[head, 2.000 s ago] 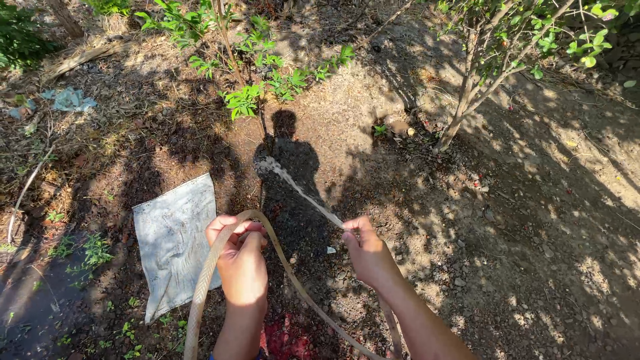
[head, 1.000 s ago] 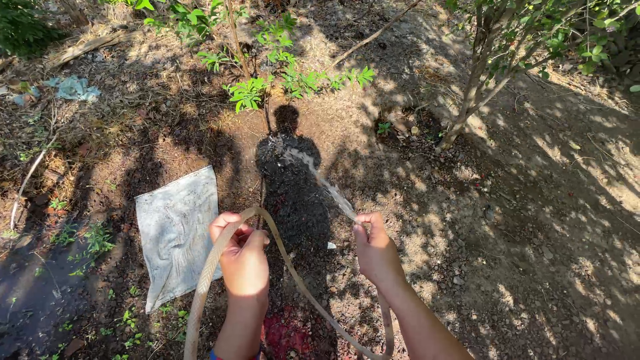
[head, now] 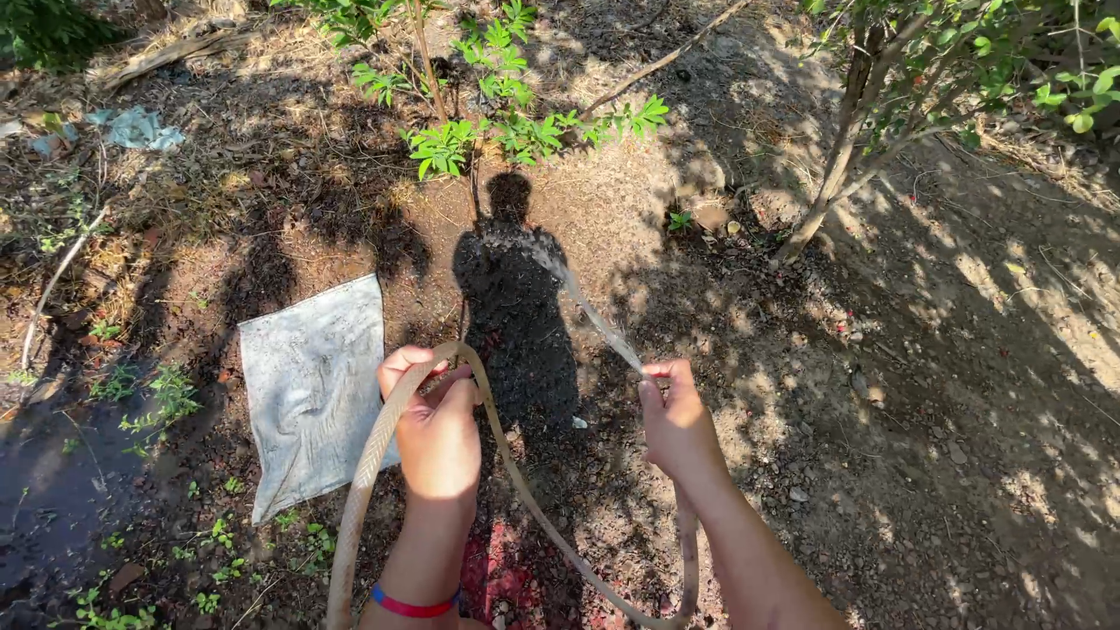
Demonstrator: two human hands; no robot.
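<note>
A braided hose (head: 361, 490) rises from the bottom edge and bends over at my left hand (head: 437, 429), whose fingers are closed around it. From there it hangs in a loop and comes back up to my right hand (head: 682, 424). My right hand grips the hose's end, with thumb and fingers pinched at the mouth. A stream of water (head: 604, 325) leaves it toward the upper left and breaks up over the shaded soil near the leafy young plant (head: 442, 144). The hose's mouth itself is hidden by the fingers.
A pale woven sack (head: 315, 394) lies flat left of my left hand. Muddy water (head: 61, 481) pools at the left edge. A shrub with thin trunks (head: 836, 175) stands at the upper right. A blue plastic scrap (head: 140, 129) and a dry branch (head: 669, 57) lie farther off.
Both hands keep their grip on the hose, and water flows in every frame. The stream lands a little farther right of the sack than two seconds ago.
</note>
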